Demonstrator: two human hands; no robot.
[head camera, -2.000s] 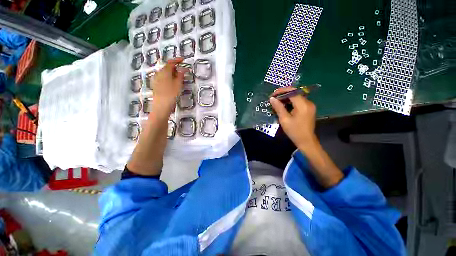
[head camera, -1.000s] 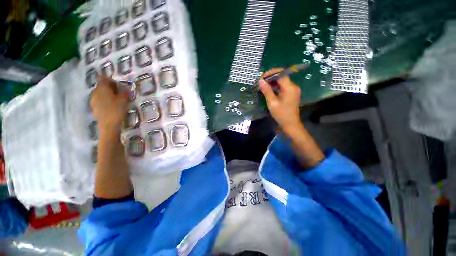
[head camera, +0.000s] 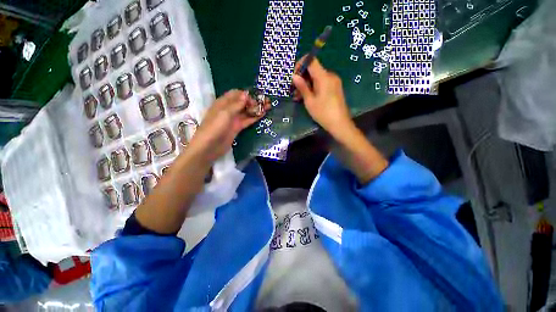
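My left hand (head camera: 228, 116) holds a small silvery watch-case-like housing (head camera: 257, 105) by its edges, just below the near end of a gridded adhesive strip (head camera: 280, 49). My right hand (head camera: 320, 91) grips a slim pen-like tool (head camera: 314, 52) with a yellowish band; one end points up and away. The tool's other end is hidden by the fingers, close to the housing. The white-lined parts tray (head camera: 204, 79) on the left holds rows of housings, with one bare pocket in the middle. My left forearm covers part of its near rows.
A second gridded strip (head camera: 413, 49) lies farther right, with loose tiny white frames (head camera: 366, 49) beside it. More tiny frames lie below the first strip. A stack of white liners (head camera: 46, 177) stands left of the tray. A whitish plastic bag (head camera: 530, 97) is at the right bench edge.
My left hand has moved right from the tray to the strip and now holds a housing. My right hand has moved a little up and left in the picture. The view has shifted right.
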